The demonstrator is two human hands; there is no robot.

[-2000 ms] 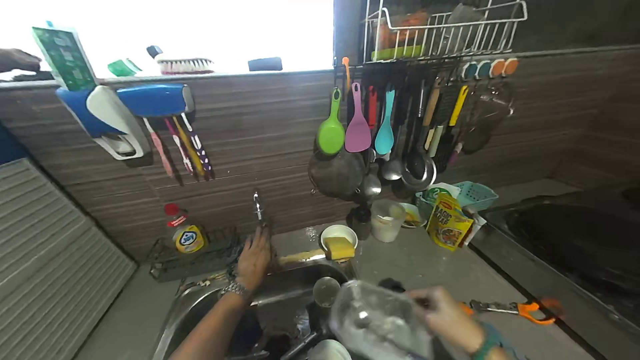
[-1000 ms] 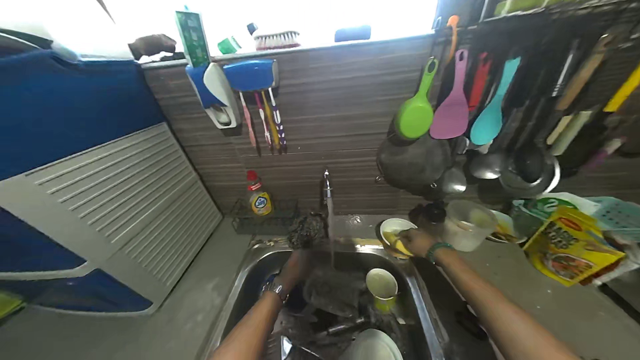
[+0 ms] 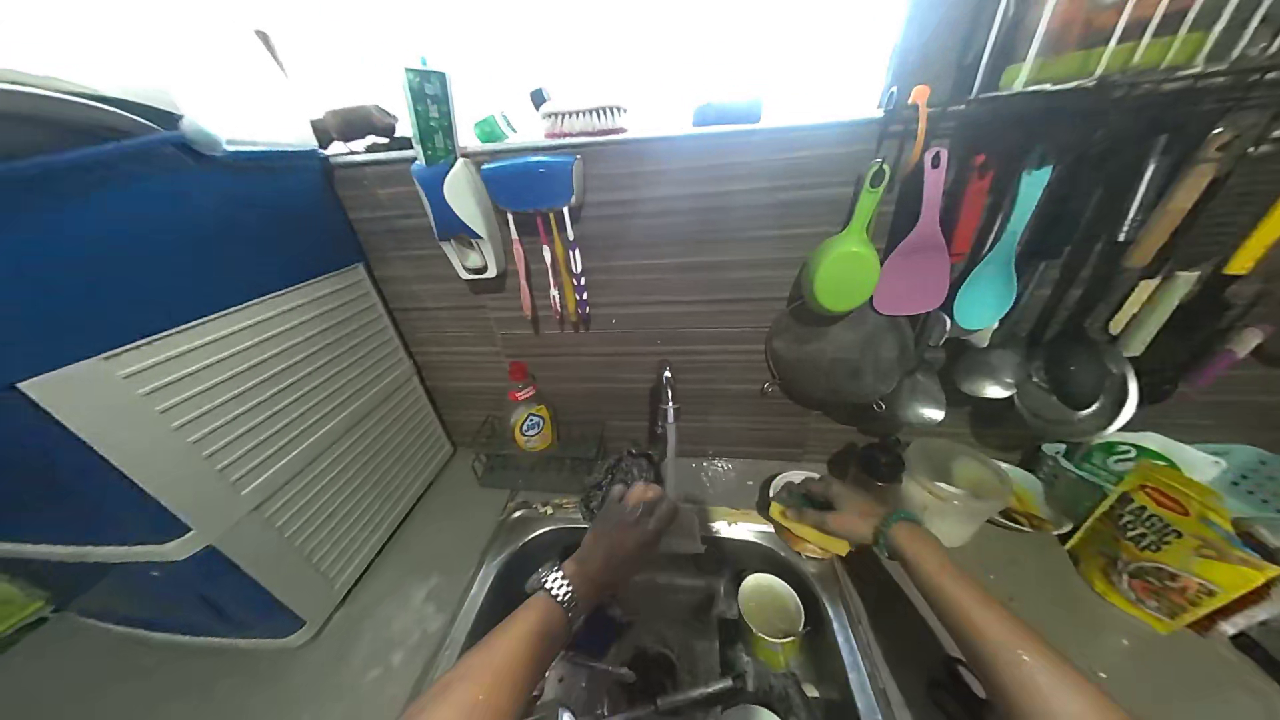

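Note:
Water runs from the faucet (image 3: pixel 668 395) into the metal sink (image 3: pixel 850 650). My left hand (image 3: pixel 632 520), with a metal-banded watch at the wrist, is just left of the stream, against a dark crumpled mesh-like scrubber (image 3: pixel 612 480); whether its fingers grip it cannot be told. At the sink's back right rim, my right hand (image 3: pixel 835 508) has its fingers closed on a yellow sponge (image 3: pixel 805 532), over a small white bowl (image 3: pixel 790 482). A yellow-green cup (image 3: pixel 772 615) stands in the sink among dark, partly hidden dishes. A clear plastic container (image 3: pixel 955 490) is beside my right wrist.
A dish soap bottle (image 3: pixel 530 415) stands in a wire rack (image 3: pixel 490 465) behind the sink. Pans and utensils, among them a green ladle (image 3: pixel 843 270), hang at the right. A yellow food pouch (image 3: pixel 1165 550) lies on the right counter. A louvered panel (image 3: pixel 270 420) borders the left.
My right hand has gone from a clear container over the sink to the yellow sponge by the bowl. That container is no longer in my right hand. The view has shifted noticeably.

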